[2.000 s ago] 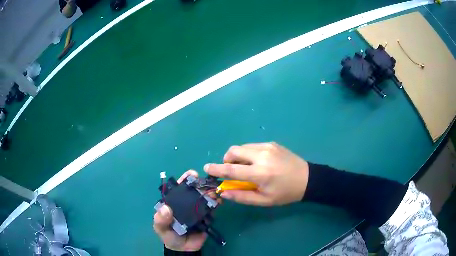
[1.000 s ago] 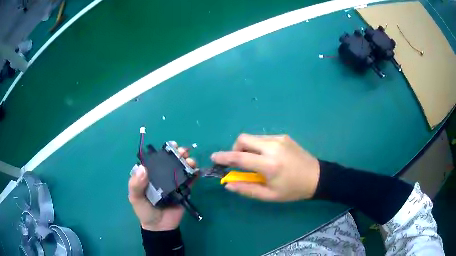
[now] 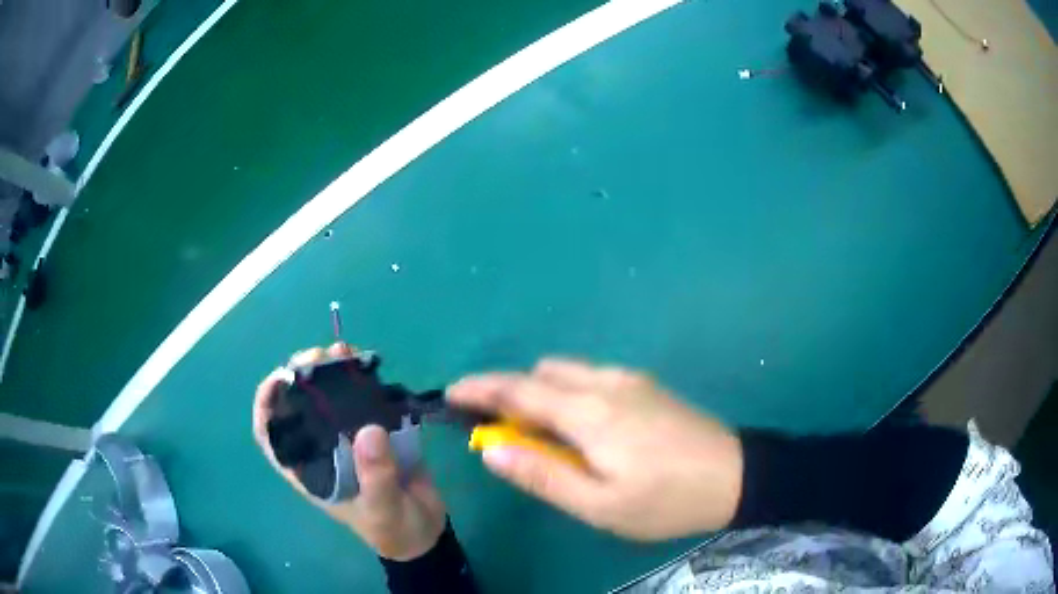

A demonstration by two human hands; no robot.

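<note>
My left hand [image 3: 395, 499] holds a black plastic unit [image 3: 331, 406] at the lower left, with a silvery grey sleeve [image 3: 400, 450] partly around it. A red lead with a small white plug [image 3: 335, 306] sticks up from the unit. Its black arm [image 3: 427, 403] points right, toward my right hand. My right hand [image 3: 603, 447] is slightly blurred and holds the yellow-handled cutters [image 3: 522, 443]. The cutters' jaws are blurred or hidden, so I cannot tell whether they touch the unit.
Two black units [image 3: 853, 44] sit at the upper right, by a cardboard sheet [image 3: 1009, 104] with a thin loose wire. Grey curved sleeves [image 3: 145, 516] lie at the lower left. A white strip [image 3: 383, 159] borders the green belt [image 3: 249, 139]. Tiny white specks dot the worktop.
The unit has moved left and been turned in my left hand, so its arm now points right rather than down. My right hand has stayed close, keeping the cutters. The camera view has shifted.
</note>
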